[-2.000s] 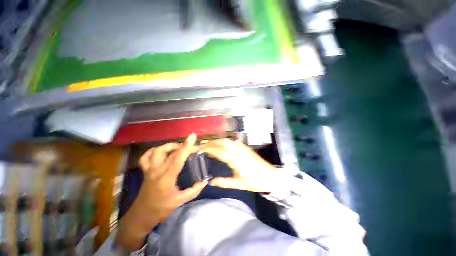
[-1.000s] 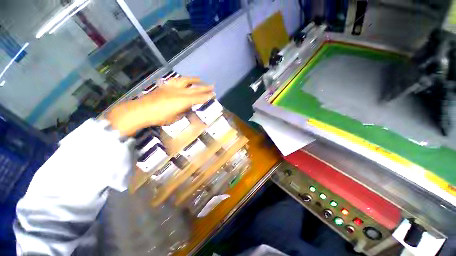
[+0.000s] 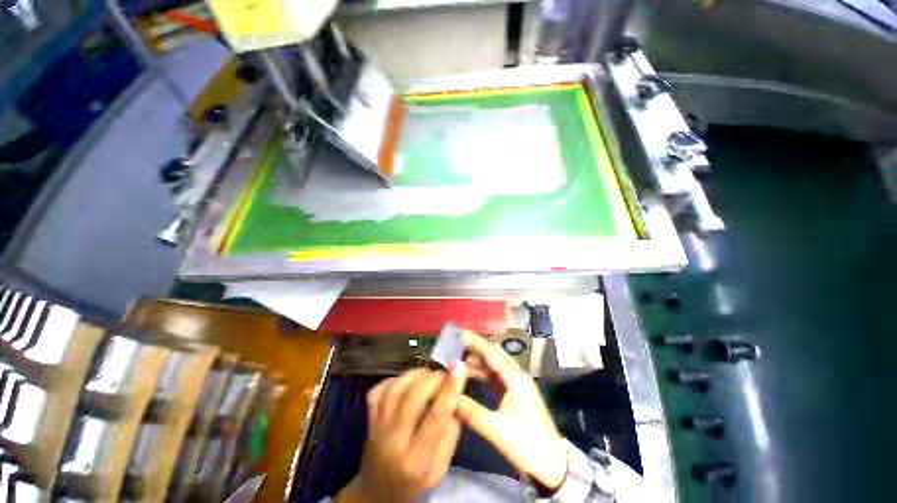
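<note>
A small housing with a pale grey face is held up between my two hands, in front of the control panel. My left hand has its fingertips at the lower part of the housing. My right hand grips it from the right side with thumb and fingers. The fingers hide part of the housing. The printing screen with green border and yellow tape lies beyond my hands. The squeegee assembly stands over the left part of the screen.
Stacked housings with tan boards between layers stand on the orange-brown side table at left. The red front strip lies beyond my hands. White paper hangs at the left of the bed. A small black device is beside more paper.
The view has swung from the stack at left back to the machine. My left hand has left the stack and is now at the housing with my right hand. The squeegee assembly is at the screen's left.
</note>
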